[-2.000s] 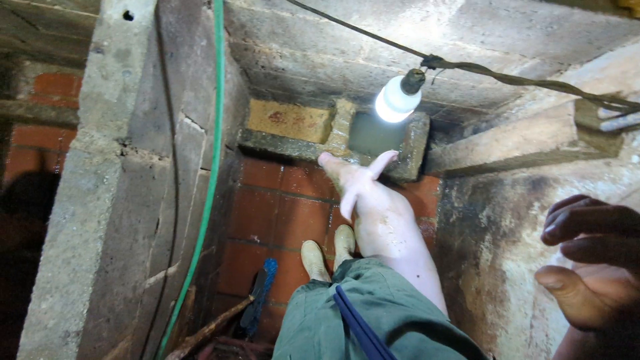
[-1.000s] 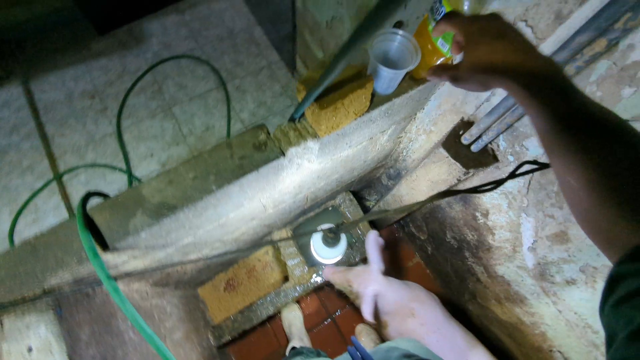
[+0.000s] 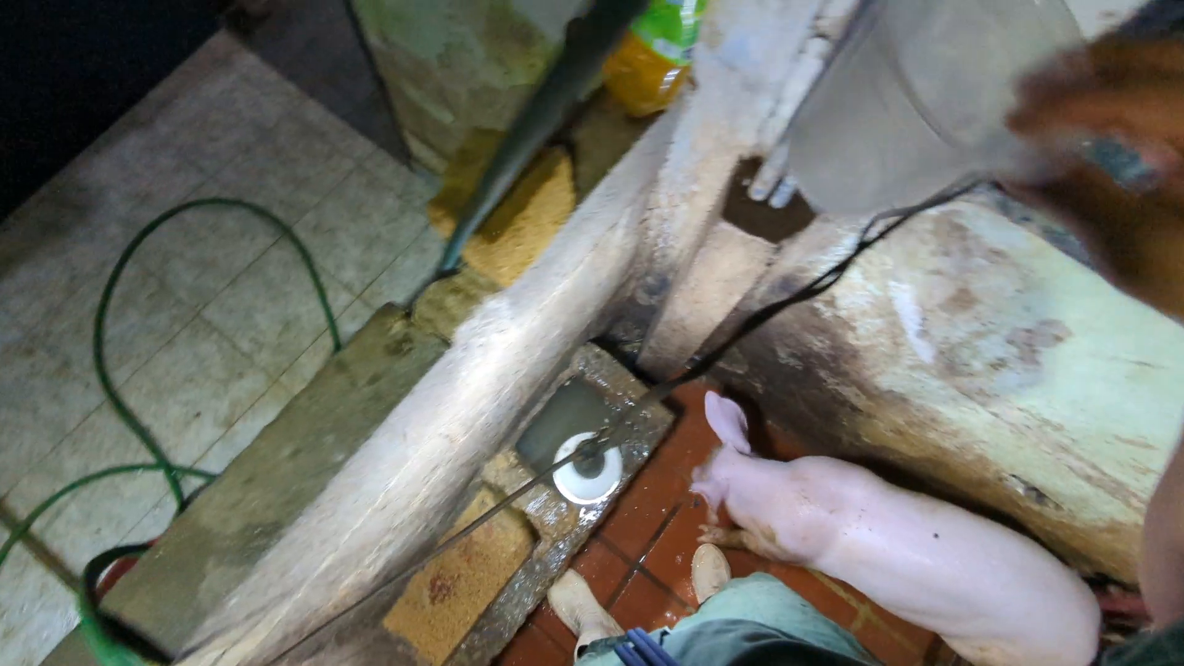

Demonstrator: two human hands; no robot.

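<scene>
My right hand (image 3: 1101, 148), blurred at the upper right, is at the rim of a translucent plastic cup (image 3: 916, 102), its fingers curled by it. The cup is close to the camera, and its contents cannot be made out. My left hand is out of view. Low at the right, a pale pink pig (image 3: 925, 546) stands beside my boots, its head toward a wet concrete trough (image 3: 638, 453). One trough basin holds murky water (image 3: 560, 416); the other holds yellowish-brown feed (image 3: 462, 578). A lit bulb (image 3: 587, 469) hangs in front of the trough from a dark cable (image 3: 786, 301).
A thick pale wall (image 3: 416, 444) runs diagonally past the trough. Beyond it are a green hose (image 3: 102, 342) on a tiled floor and another yellowish-brown trough section (image 3: 523, 222). A bottle of orange liquid (image 3: 647, 69) stands near the wall top. Pipes (image 3: 777, 176) enter the right wall.
My right hand has moved from beside the bottle to the upper right, and the cup has moved with it from the ledge. The view has swung toward the wall and tiled floor.
</scene>
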